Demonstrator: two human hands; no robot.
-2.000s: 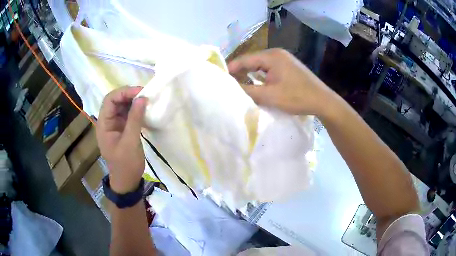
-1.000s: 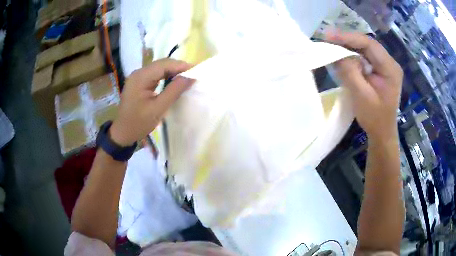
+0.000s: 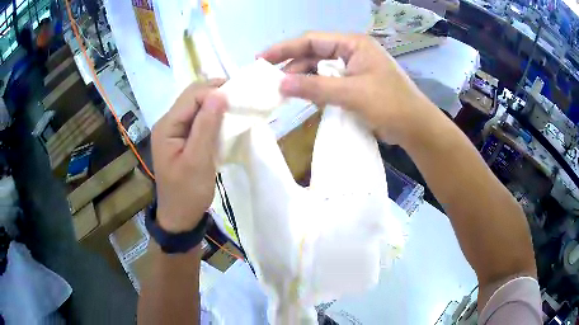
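Observation:
A white to cream fabric piece (image 3: 346, 222) hangs from both my hands above a white table. My left hand (image 3: 190, 149) wears a dark wristband and pinches the cloth's upper left edge between thumb and fingers. My right hand (image 3: 355, 82) pinches the same top edge close by, with another fold of the cloth gathered in its palm. The cloth hangs in two parts with a gap between them. Its lower end is pale and blurred. The right fingertips are partly behind the cloth.
The white table (image 3: 419, 260) lies below, with machine parts at its near right edge. Cardboard boxes (image 3: 114, 197) stand on the left floor beside an orange cord (image 3: 105, 95). White cloth (image 3: 32, 285) lies lower left. Sewing machines (image 3: 501, 136) stand at the right. A patterned cloth (image 3: 406, 22) lies at the back.
My hands were wide apart with the edge stretched between them and are now close together. The cloth hangs narrower, with a gap in its middle. The camera view has shifted.

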